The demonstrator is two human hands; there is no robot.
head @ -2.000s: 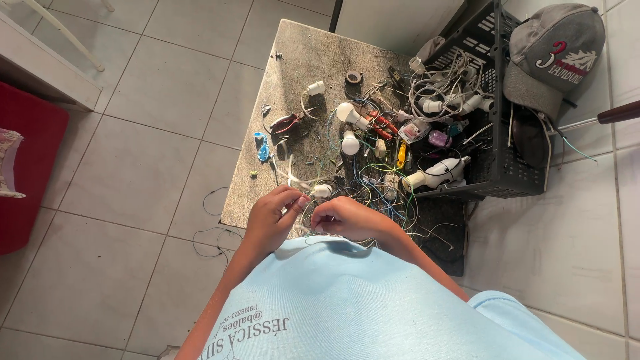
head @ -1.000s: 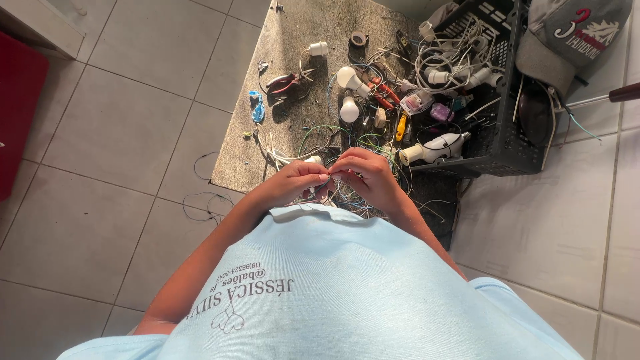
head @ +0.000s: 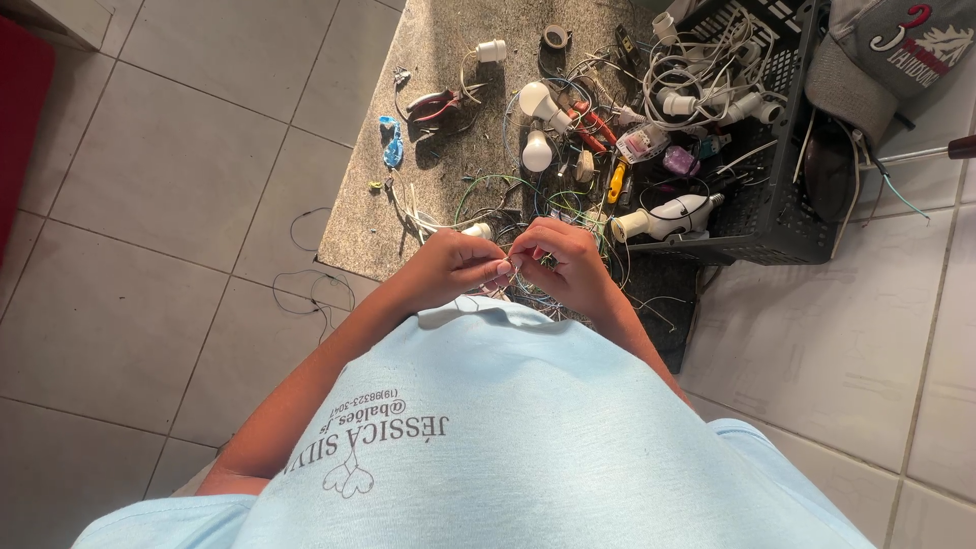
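Observation:
My left hand (head: 459,265) and my right hand (head: 560,263) meet at the fingertips over the near edge of the granite slab (head: 358,221). Between them they pinch a thin wire (head: 512,261), whose end is too small to make out. Just beyond my left fingers lies a white lamp holder (head: 478,231) on white cable. Green, blue and white wires are tangled around and under my right hand. Farther back are two white light bulbs (head: 537,151) and red-handled pliers (head: 433,105). Part of the wire is hidden by my fingers.
A black plastic crate (head: 793,221) with white cables and lamp holders stands at the right, a grey cap (head: 854,84) on its edge. Also on the slab are a tape roll (head: 556,36), a yellow-handled tool (head: 616,181), a white spiral-type bulb (head: 682,216) and blue plastic (head: 392,143).
My hands were a little apart two seconds ago; their fingertips have come together at the wire. The other things on the slab lie as before. The view has shifted somewhat.

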